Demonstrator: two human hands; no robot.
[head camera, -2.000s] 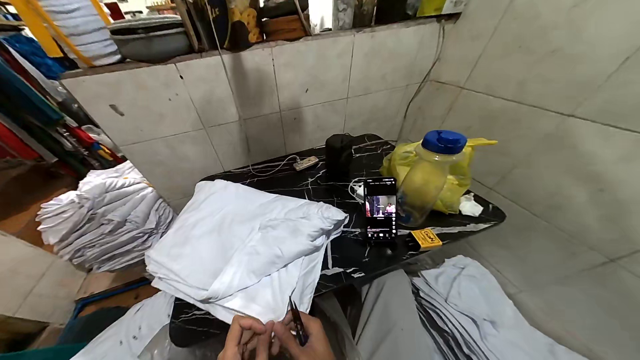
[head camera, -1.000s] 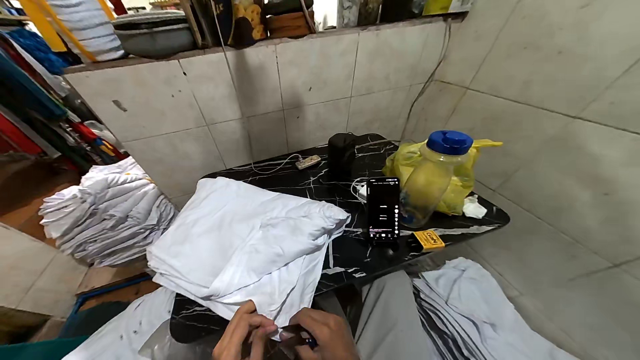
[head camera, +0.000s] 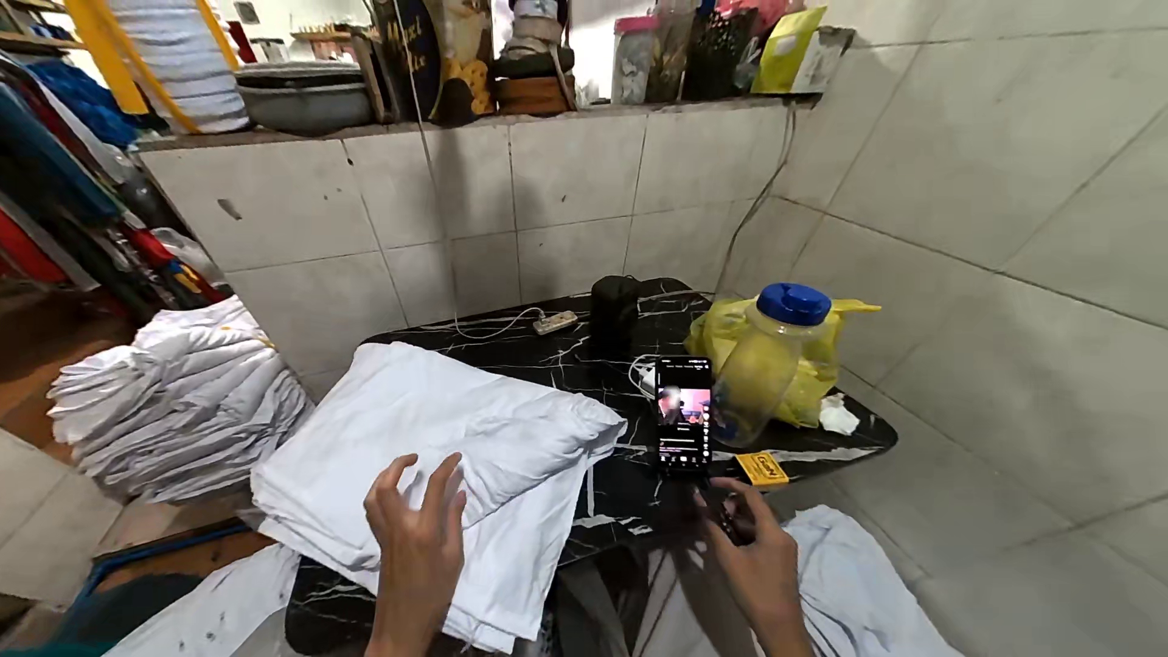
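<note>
Folded white cloth (head camera: 429, 438) lies in a pile on the black marble-patterned table (head camera: 538, 342). Over its front part is my left hand (head camera: 418, 529), fingers spread, with nothing held; whether it touches the cloth is hard to tell. My right hand (head camera: 753, 557) is at the table's front edge, closed around a small dark tool (head camera: 730, 522), mostly hidden by the fingers. Just beyond that hand stands a phone (head camera: 683, 415) with a lit screen, and a small yellow box (head camera: 762, 469) lies to its right.
Behind the phone are a black cylinder (head camera: 614, 315), a blue-lidded plastic jar (head camera: 757, 365) and a yellow plastic bag (head camera: 817, 383). A white power strip (head camera: 555, 322) sits near the tiled wall. Stacked white cloths (head camera: 182, 401) stand at left; more white cloth (head camera: 858, 575) is at lower right.
My hands were together at the cloth's front edge and are now apart. The left has moved forward over the cloth, the right toward the phone. The phone's screen picture has changed.
</note>
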